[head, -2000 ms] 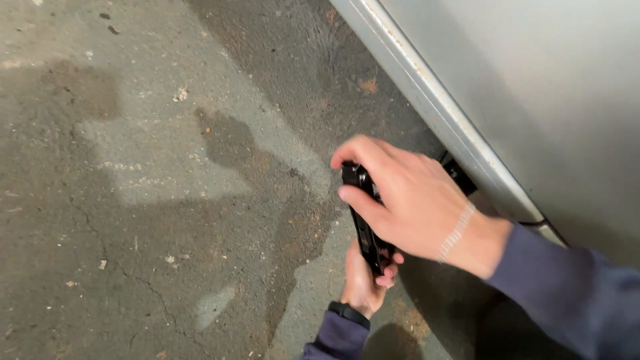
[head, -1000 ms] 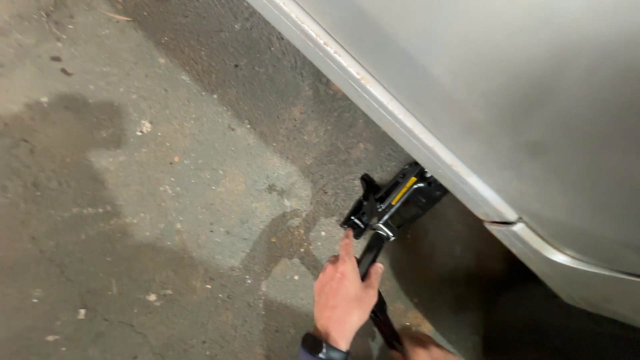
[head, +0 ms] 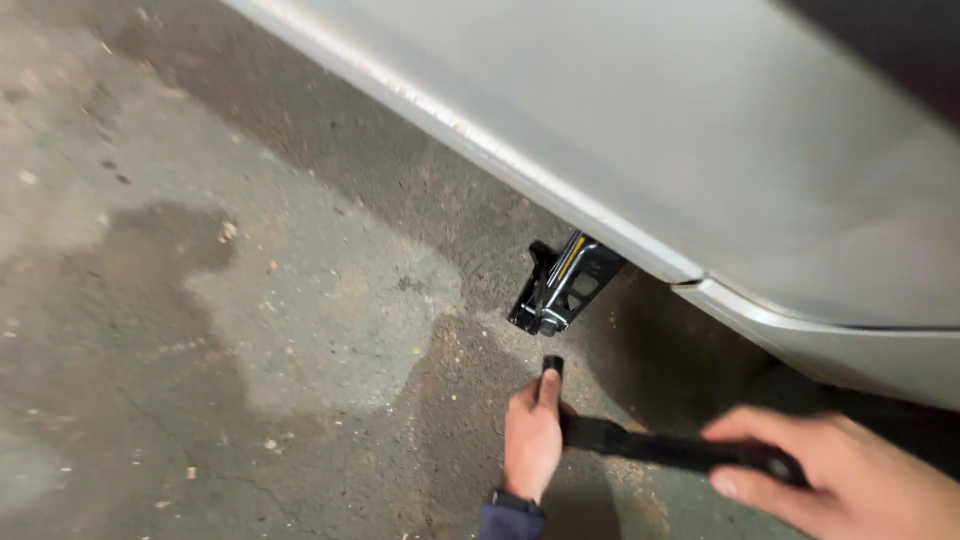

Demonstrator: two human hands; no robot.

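Observation:
My left hand, with a dark band at its wrist, grips the socket end of a black wrench, its thumb along the short upright part. At the lower right my right hand, slightly blurred, holds the other end of the handle, which has a hole. Just beyond the socket a black metal car jack with a yellow strip stands on the floor, partly hidden under the car's sill. A gap separates the socket from the bolt-like end of the jack.
The silver car body fills the upper right, its sill running diagonally above the jack. Beneath the car lies deep shadow. A stained, cracked concrete floor spreads to the left, with small debris on it.
The wrench is now apart from the jack, where one second ago its end was at the jack. Its handle has swung out to the right, with my right hand on it.

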